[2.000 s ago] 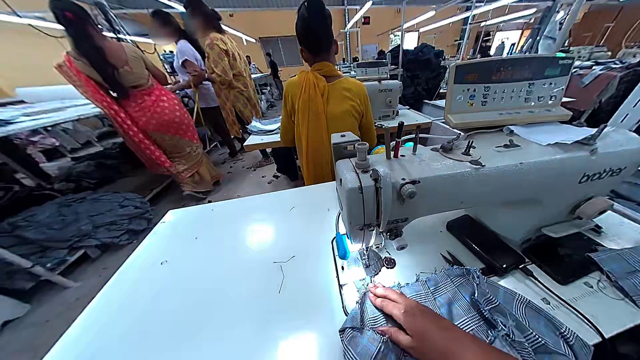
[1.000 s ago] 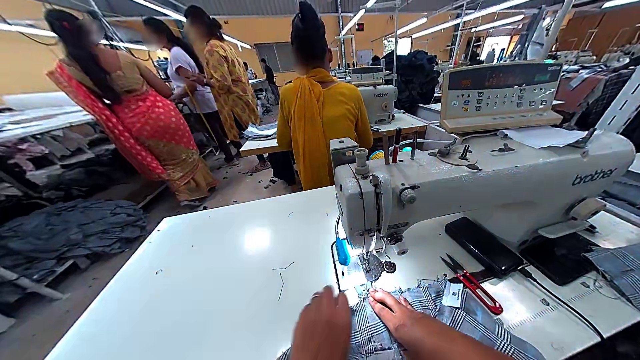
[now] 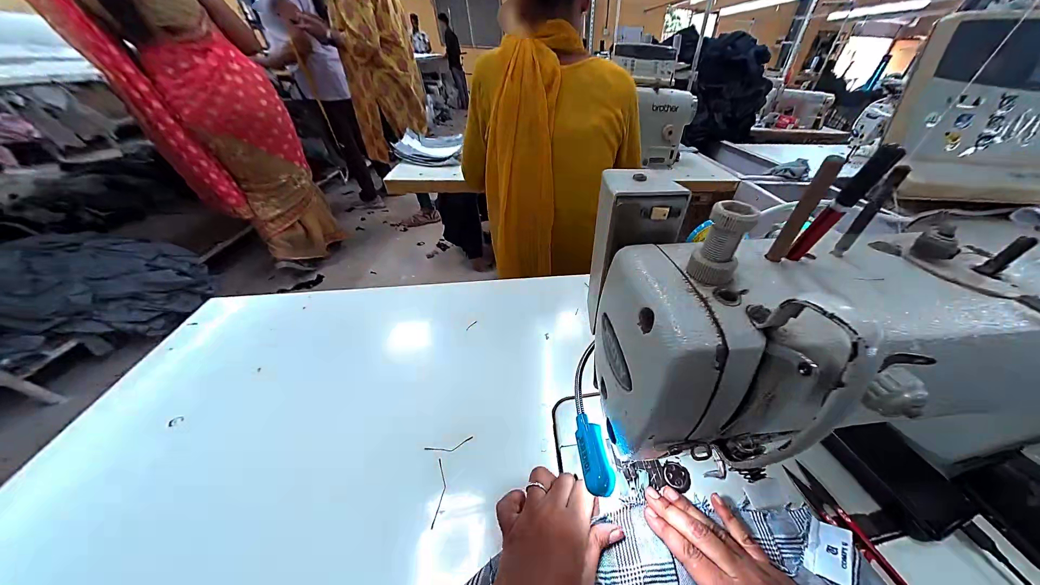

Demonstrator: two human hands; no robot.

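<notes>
A grey plaid fabric piece (image 3: pixel 638 552) lies under the needle area of a white industrial sewing machine (image 3: pixel 699 341). My left hand (image 3: pixel 548 528) rests at the fabric's left edge, fingers curled, thumb on the cloth; whether it pinches the cloth is unclear. My right hand (image 3: pixel 707 540) presses flat on the fabric just in front of the presser foot, fingers slightly spread. A small blue lamp (image 3: pixel 595 457) on a flexible neck hangs beside the needle area. A white label (image 3: pixel 829 551) with writing lies on the cloth at the right, next to red-handled thread snips (image 3: pixel 853 528).
A white table (image 3: pixel 309 422) extends left, with loose thread bits on it. A black phone (image 3: pixel 894 479) lies under the machine arm. Pens (image 3: pixel 841 191) stand on the machine. A person in yellow (image 3: pixel 561 154) sits ahead; other people stand at the left, near piled dark cloth (image 3: pixel 97 284).
My left hand, out of view two seconds ago, is now at the cloth's left edge. The snips and label have come into sight since the first frame. The view has moved closer to the machine.
</notes>
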